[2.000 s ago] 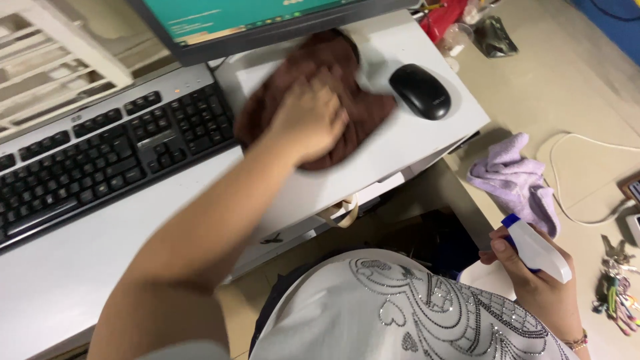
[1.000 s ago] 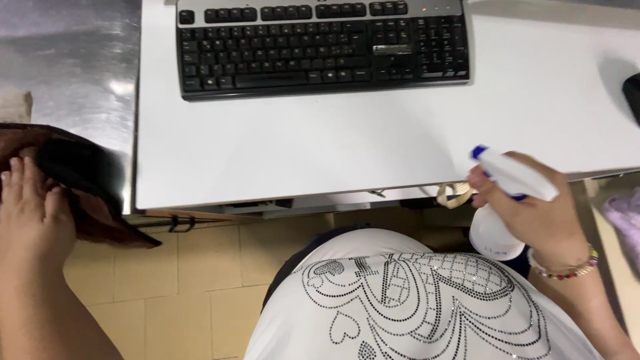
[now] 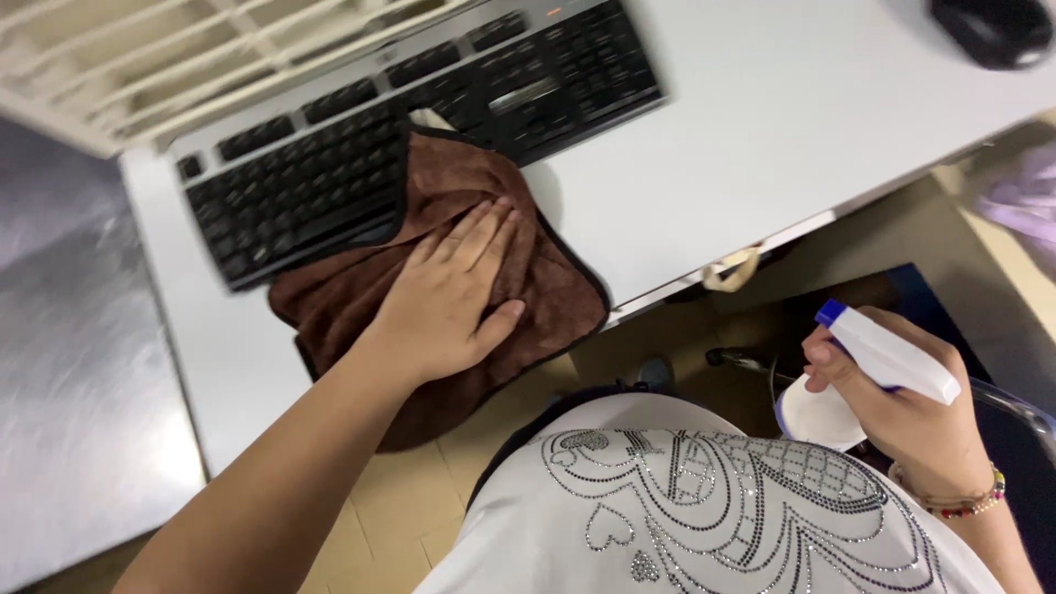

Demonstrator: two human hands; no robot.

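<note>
Palm down, my left hand [image 3: 454,293] lies flat on a brown cloth with black edging [image 3: 561,280], its fingers slightly apart. The cloth covers part of the white desk's front edge and the lower side of a black and silver keyboard [image 3: 305,190], and hangs over the edge. At the right, my right hand [image 3: 899,388] is closed around the neck of a white spray bottle [image 3: 821,412] with a blue nozzle tip. The bottle is held off the desk, beside my body.
A black mouse [image 3: 994,29] sits on the white desk [image 3: 742,140] at upper right. A cream slatted rack [image 3: 247,58] stands behind the keyboard. Left of the desk is a shiny metal surface [image 3: 74,371]. A lilac cloth [image 3: 1023,198] lies at the right edge.
My left hand and the brown cloth have moved right, from the metal surface's side onto the desk front by the keyboard. The spray bottle remains in my right hand. The view has turned.
</note>
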